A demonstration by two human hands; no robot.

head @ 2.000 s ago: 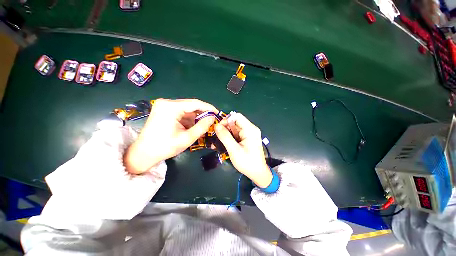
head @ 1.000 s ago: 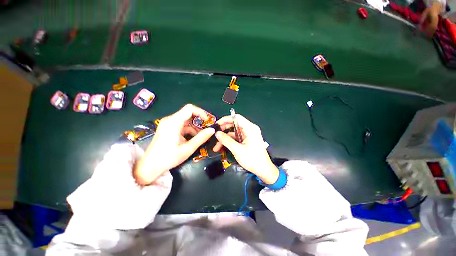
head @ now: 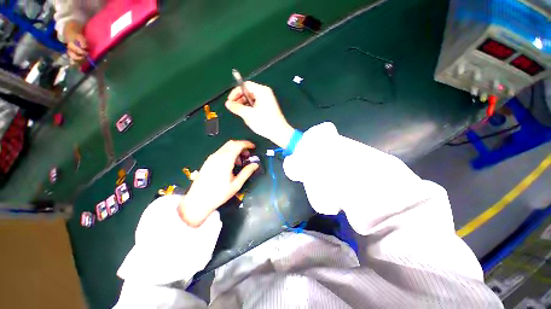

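My left hand (head: 211, 181) holds a small watch housing (head: 253, 160) between thumb and fingers, low over the green bench (head: 338, 145); the fingers hide most of it. My right hand (head: 257, 111) is raised to the right of it and grips a slim silvery tool, probably tweezers (head: 238, 78), tip pointing away from me. A display screen module (head: 212, 125) with an orange tail lies beyond my left hand. Several pink-rimmed housings (head: 122, 193) lie in a slanting row at the left. Orange flex cables (head: 167, 191) show beside my left hand, partly hidden.
A power supply (head: 483, 72) stands at upper right, with a loose black wire (head: 344, 104) on the bench. A housing with screen attached (head: 297, 22) lies beyond the divider. A person's hand (head: 75, 45) is by a pink folder (head: 121, 24). A cardboard panel (head: 36, 259) is at lower left.
My right hand has moved away from my left, forward and right, with the tool. My left hand keeps a housing. The view has turned, bringing the pink folder and another person's hand into sight.
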